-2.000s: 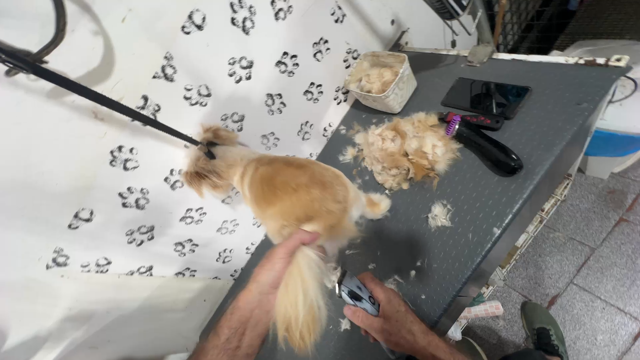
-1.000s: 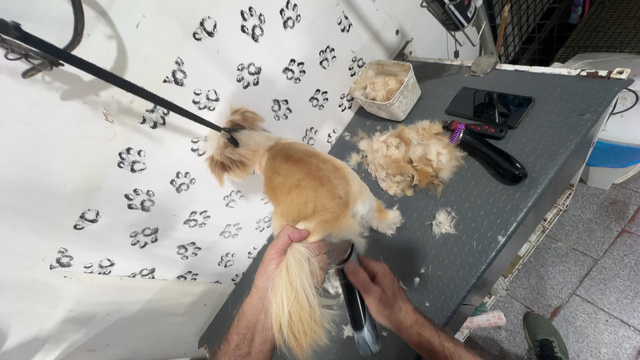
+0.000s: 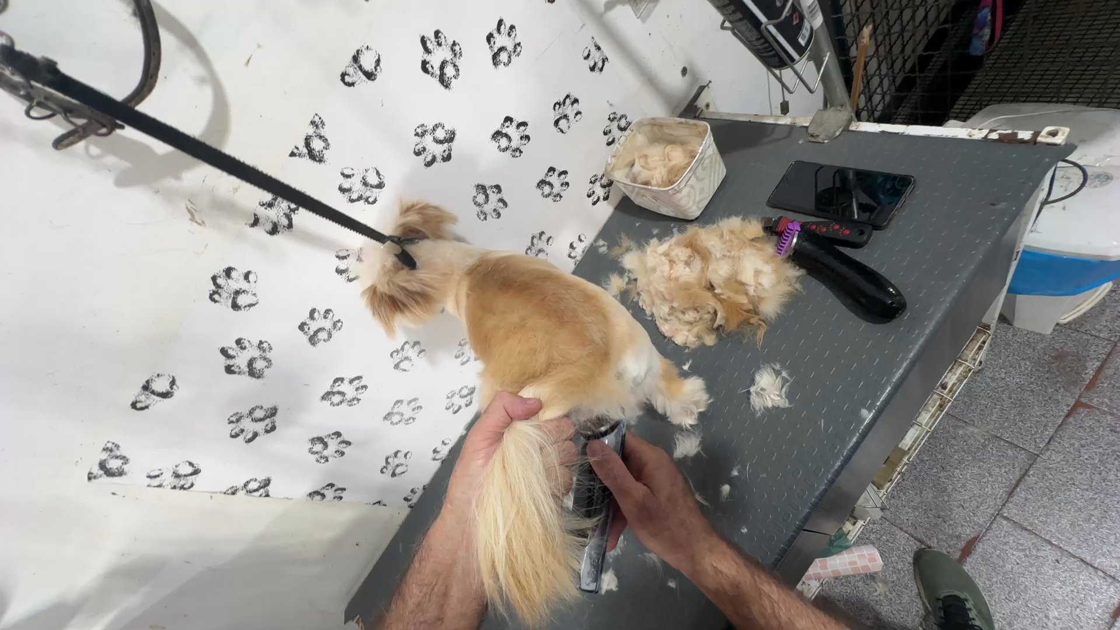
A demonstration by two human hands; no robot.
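Observation:
A small tan and white dog (image 3: 551, 324) stands on the grey grooming table (image 3: 840, 420), its head turned away toward the wall. A black strap (image 3: 210, 157) runs from a metal arm to its neck. My left hand (image 3: 503, 446) is closed around the base of the long-haired tail (image 3: 525, 534). In my right hand (image 3: 652, 494) is a black and silver hair clipper (image 3: 597, 516), its head end against the dog's rear below the tail. The dog's far legs and the clipper's blade are mostly hidden.
Cut fur (image 3: 713, 280) is heaped beside the dog, near a basket (image 3: 669, 197) holding more fur. A second black clipper (image 3: 844, 280), a comb-like tool with a red handle (image 3: 831, 231) and a phone (image 3: 842, 194) lie toward the table's far corner. A paw-print wall panel (image 3: 437, 144) borders the table.
My right hand has brought the clipper from beside the tail up to the dog's rear, turning it upright on the way. My left hand keeps its hold on the tail.

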